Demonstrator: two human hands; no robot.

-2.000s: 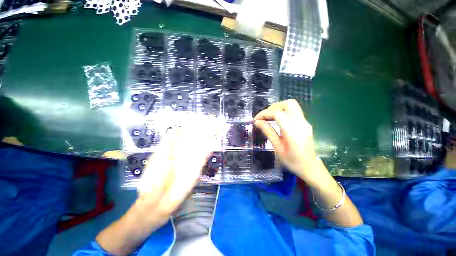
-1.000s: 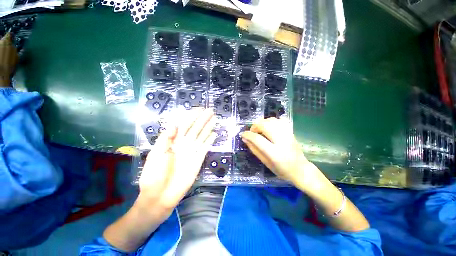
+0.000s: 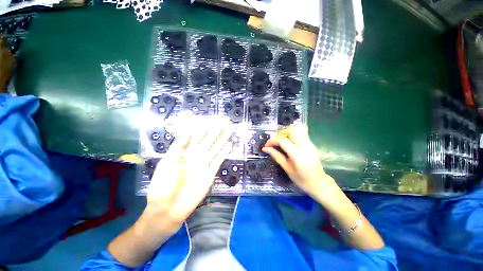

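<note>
A clear blister tray point(image 3: 222, 190) lies in front of me with black moulded parts in its pockets. Some parts, such as the one in the front row point(image 3: 230, 174), show small bright ring spots. My left hand point(image 3: 190, 164) is palm up over the tray's lower left, fingers extended; glare washes out the palm, so I cannot tell if small pieces lie on it. My right hand point(image 3: 294, 156) is over the fourth column, thumb and fingertips pinched together at a black part point(image 3: 259, 141). Whether a tiny piece is between the fingertips cannot be seen.
A crinkled clear bag point(image 3: 120, 86) lies left of the tray. A dotted sheet point(image 3: 333, 53) lies at the back right, beside a cardboard strip point(image 3: 304, 36). White punched waste point(image 3: 145, 8) is at the back. Another filled tray point(image 3: 453, 151) is far right. A person's blue sleeve point(image 3: 26, 153) is at left.
My right hand has moved from the right columns to the fourth column, with fingertips at the part there. My left hand has opened out flatter over the tray. A neighbouring person's arm has appeared at left.
</note>
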